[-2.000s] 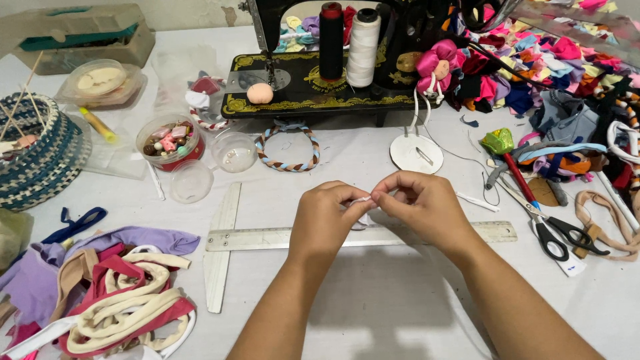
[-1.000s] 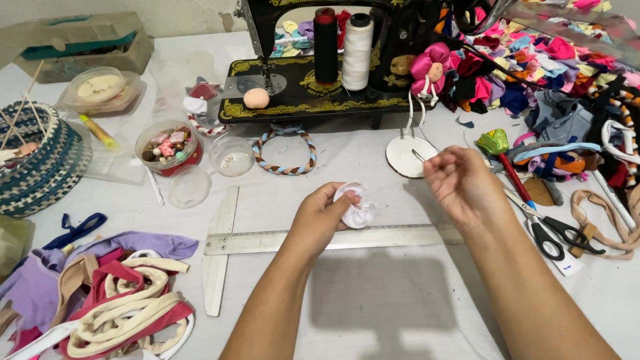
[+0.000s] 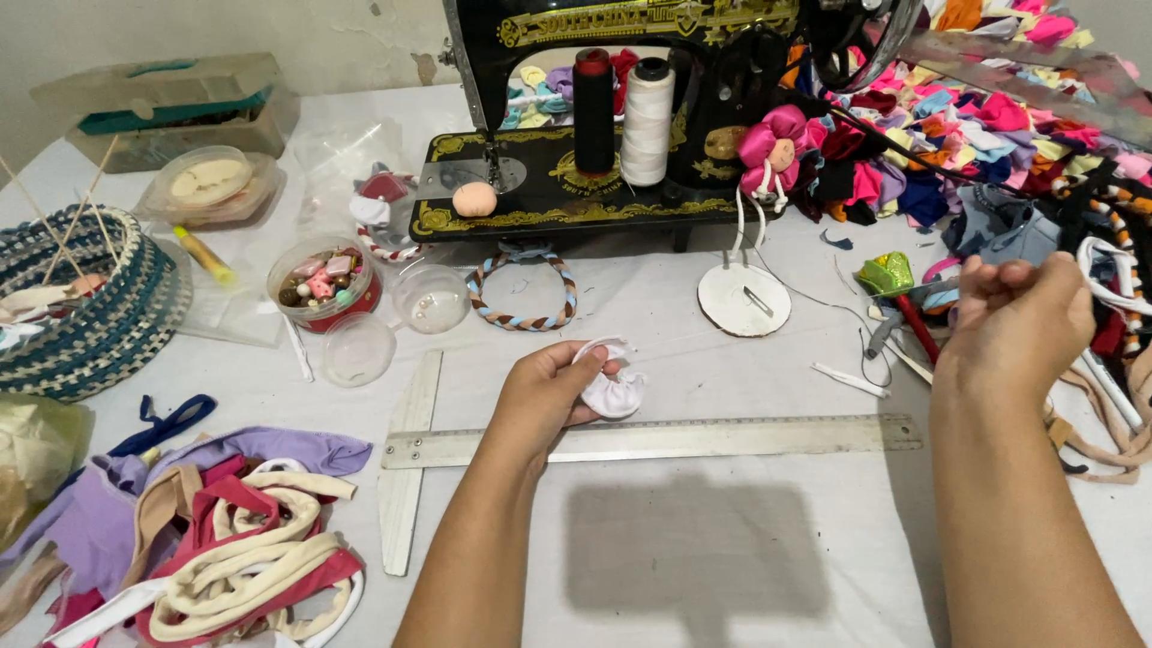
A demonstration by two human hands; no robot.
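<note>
Between its thumb and fingers, my left hand point(image 3: 560, 382) pinches a small gathered piece of white fabric point(image 3: 614, 396) above the T-square point(image 3: 666, 440). A thin thread stretches from that fabric up to the right, toward my right hand point(image 3: 1017, 315), which is raised over the right side of the table. Its fingertips are pressed together and curled; a thin needle-like glint shows at them, too fine to tell surely. Near the centre lie a round white disc point(image 3: 731, 315) with a metal clip and a braided fabric ring point(image 3: 522, 315).
A black sewing machine point(image 3: 585, 202) with black and white thread spools stands behind. Fabric scraps point(image 3: 999, 126) heap at the back right. Tubs of beads point(image 3: 326, 286), a woven basket point(image 3: 99, 315) and fabric strips point(image 3: 261, 558) lie left. A red-handled tool point(image 3: 913, 328) lies near my right hand.
The hands were together two seconds ago. My right hand has since moved away to the right and up, while my left hand keeps the white fabric near the ruler.
</note>
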